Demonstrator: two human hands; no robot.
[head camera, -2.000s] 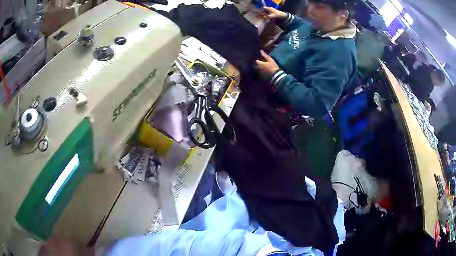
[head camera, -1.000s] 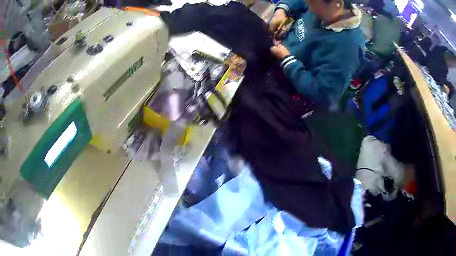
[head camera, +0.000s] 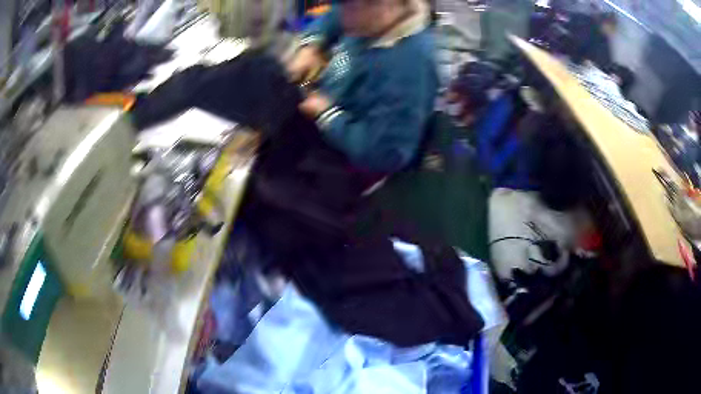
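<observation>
No hand of mine shows in the frame. Light blue fabric pieces (head camera: 307, 346) lie in a crumpled heap at the lower middle. Dark garment pieces (head camera: 330, 223) drape over them and stretch back towards a worker across the table. The cream sewing machine head (head camera: 84, 185) stands at the left, blurred, with a green control panel (head camera: 31, 300) and its lit display. A yellow tray (head camera: 183, 255) with blurred contents sits beside it on the pale table (head camera: 157, 331).
A person in a teal jacket (head camera: 392, 92) sits behind the table, both hands at the dark cloth. The blue edge of a bin (head camera: 480, 362) borders the heap. A long tan table (head camera: 607, 146) runs along the right. A whitish bag-like thing (head camera: 523, 223) stands between.
My left forearm in its blue sleeve and the blurred hand, visible two seconds ago, have left the picture. The view has turned right, so the machine and tray now lie further left.
</observation>
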